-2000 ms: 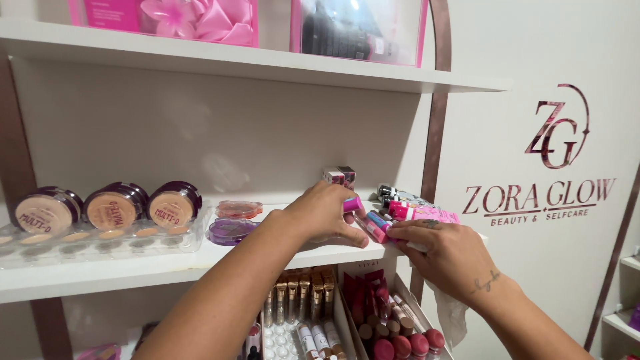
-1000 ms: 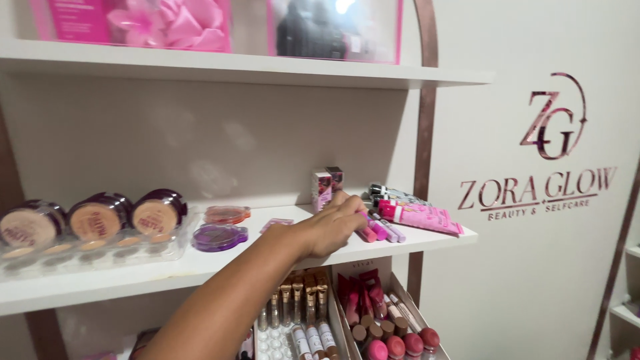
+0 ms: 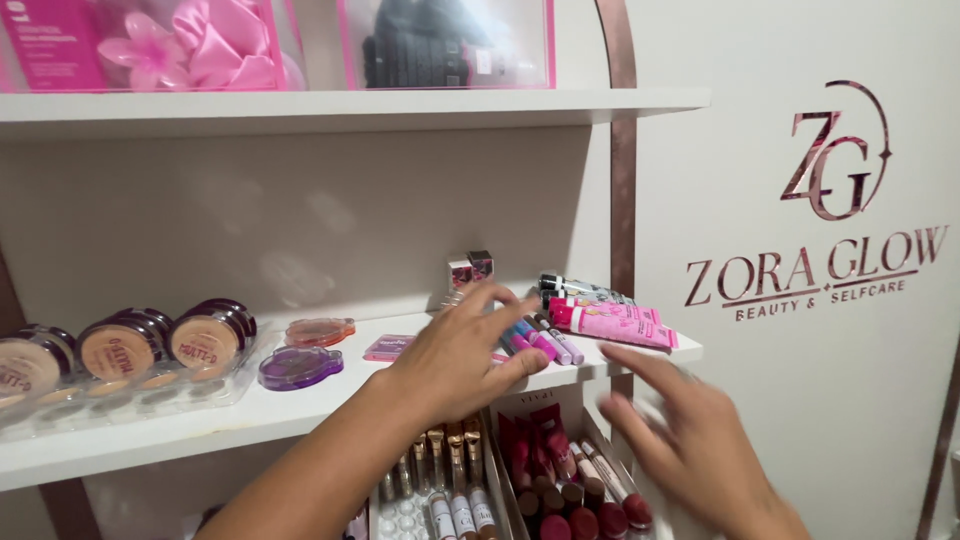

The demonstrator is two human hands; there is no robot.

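My left hand (image 3: 469, 352) hovers over the middle shelf with its fingers spread, beside several slim cosmetic tubes (image 3: 534, 341) with pink and lilac caps; it partly covers them. Blurred by motion, my right hand (image 3: 686, 442) is off the shelf's front edge, fingers apart and holding nothing. Pink squeeze tubes (image 3: 615, 322) lie at the shelf's right end, with grey, black-capped tubes (image 3: 589, 287) behind them. Two small boxes (image 3: 471, 268) stand behind my left hand. A flat purple compact (image 3: 390, 346) lies left of that hand.
Round powder compacts (image 3: 206, 341) stand in a clear plastic tray (image 3: 240, 386) at left. Purple (image 3: 300, 367) and orange (image 3: 319, 331) cases lie beside it. Below are boxes of lip products (image 3: 581, 517) and gold-capped tubes (image 3: 454, 450). An upper shelf (image 3: 360, 109) hangs above; a lettered wall (image 3: 810, 375) stands at right.
My right hand, out of view one second ago, is back in view at the right. My left hand, then at the small boxes, is now spread in front of them.
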